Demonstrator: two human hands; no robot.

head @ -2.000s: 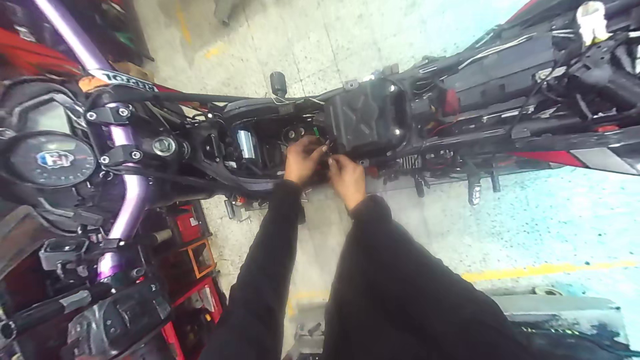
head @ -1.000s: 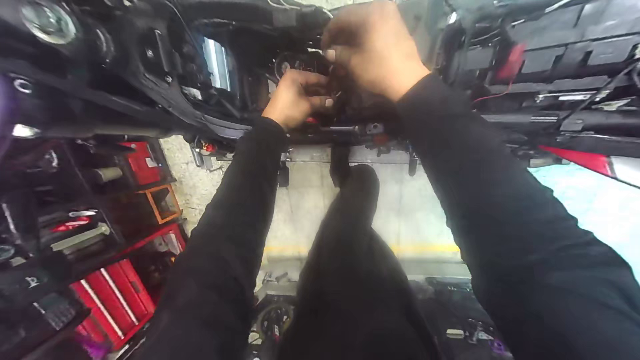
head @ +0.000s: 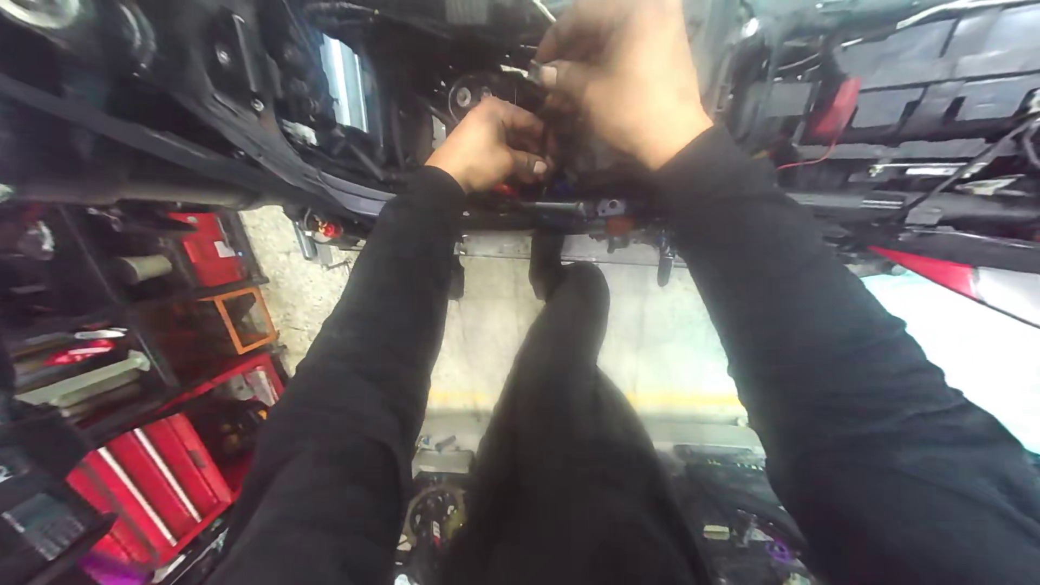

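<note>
A partly stripped motorcycle (head: 276, 162) stretches across the upper part of the head view, its frame and wiring bare. My left hand (head: 497, 146) reaches into the bay in the middle of the frame, fingers curled near dark parts; whether they pinch something is hidden. Just right of it and higher, my right hand (head: 621, 81) is over the same bay, blurred, with its fingers bent; what they touch cannot be made out. A round metal part (head: 464, 97) lies left of my left hand's knuckles. A red wire connector or cover (head: 837, 110) sits on the frame at the right.
Shelving (head: 154, 325) with tools and a red tool chest (head: 154, 479) stands at the lower left. Dark parts (head: 731, 487) lie on a surface near my legs. A red and white body panel (head: 959, 280) juts out at the right edge.
The view has moved much closer to the bay. My right hand, beside my left hand's fingertips two seconds ago, is now higher over the bay; my left hand remains at the bay.
</note>
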